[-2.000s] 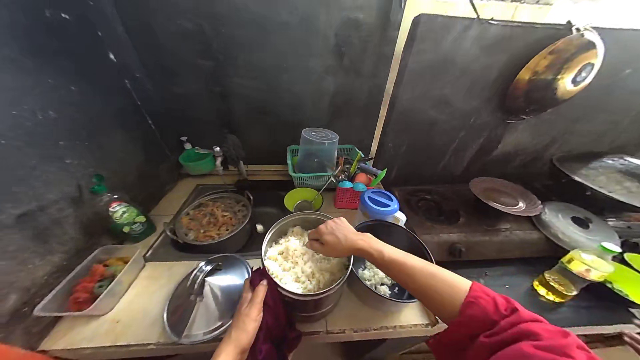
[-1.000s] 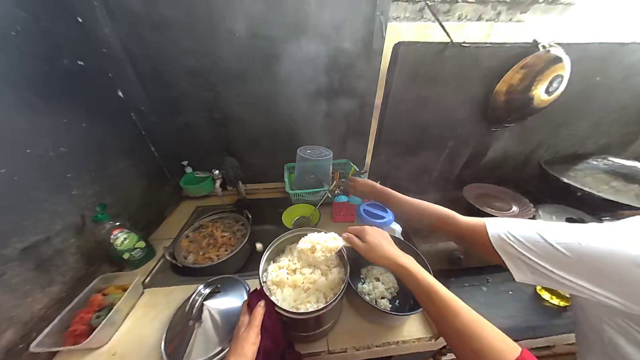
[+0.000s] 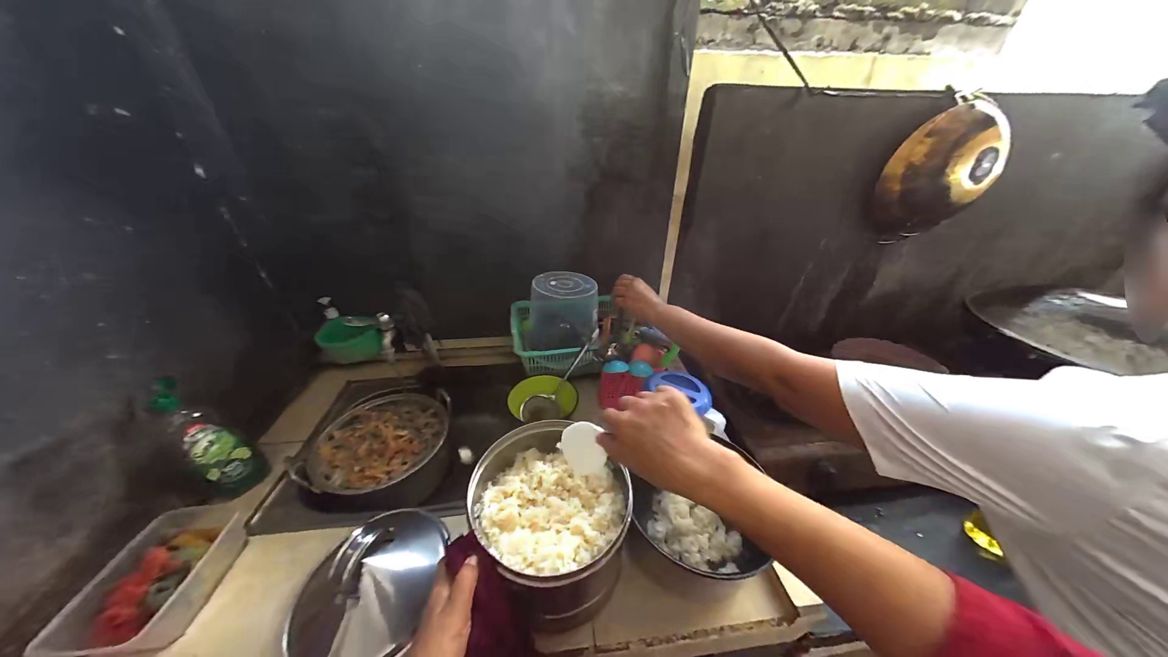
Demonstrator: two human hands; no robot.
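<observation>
My right hand (image 3: 662, 438) holds a white rice paddle (image 3: 584, 447) by its handle; the blade is over the right rim of a round metal pot (image 3: 547, 516) filled with cooked rice. At the pot's left side, my left hand (image 3: 449, 604) grips a dark red cloth (image 3: 491, 602) against the metal. Right of this pot, a dark pan (image 3: 750, 557) holds a smaller heap of rice (image 3: 693, 529), partly behind my right forearm. A shiny metal lid (image 3: 411, 538) lies left of my left hand, with something white and cloth-like on it.
Another person's arm (image 3: 757, 356) reaches from the right toward a green basket (image 3: 522, 342). A pot of food (image 3: 379, 443) stands in the sink area, near a lime-green bowl (image 3: 543, 399). Dish soap (image 3: 219, 452) and a plastic tray (image 3: 55, 593) are at left. A blue-lidded container (image 3: 684, 391) stands behind the pan.
A person in white has come in from the right, reaching toward the basket. My right hand has risen from the rice to the pot's rim, and the paddle's blade now shows.
</observation>
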